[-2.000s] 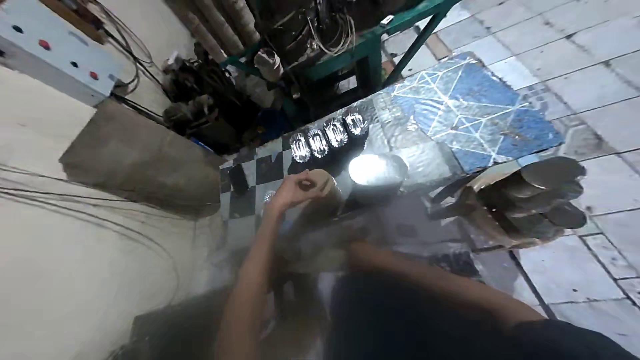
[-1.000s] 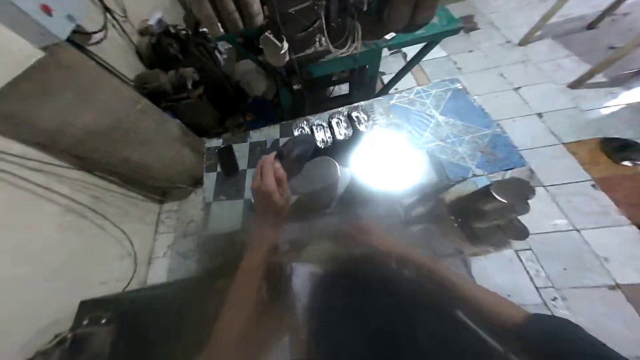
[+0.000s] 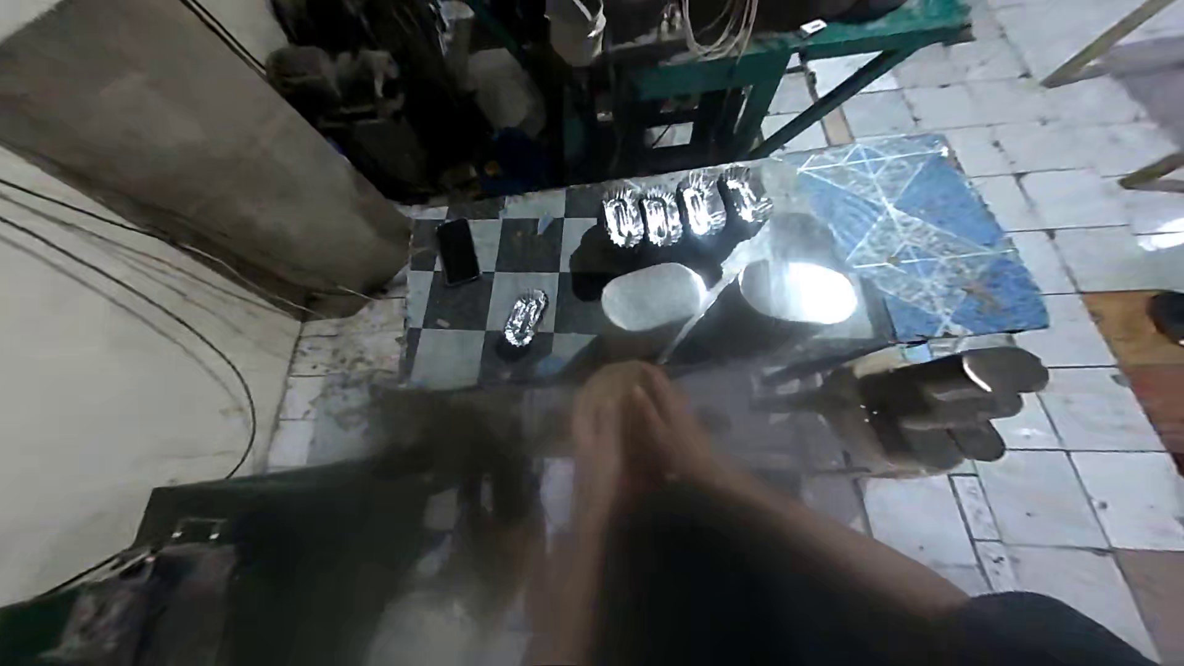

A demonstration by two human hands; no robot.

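Note:
My left hand (image 3: 599,412) and my right hand (image 3: 673,421) are close together at the near edge of a low tiled table (image 3: 444,356). Both look blurred, and whatever lies between them cannot be made out. Just beyond them stand two pieces with smooth, pale oval ends, one dull (image 3: 653,297) and one shining brightly (image 3: 800,292). Several shiny, crinkled oval metal pieces (image 3: 661,218) form a row at the table's far side. Another crinkled oval piece (image 3: 525,318) lies alone on the checkered tiles, left of my hands, with a black phone (image 3: 458,252) farther back.
Several oval-ended pieces (image 3: 943,407) are stacked beside the table's right end. A green metal frame (image 3: 832,42) with a coiled cord (image 3: 721,32) stands behind. Cables (image 3: 199,338) run along the left wall. Dark green equipment (image 3: 305,536), partly blurred, is at lower left.
My left hand, raised with a dark object at its fingers one second ago, has come down and right beside my right hand. The view has shifted.

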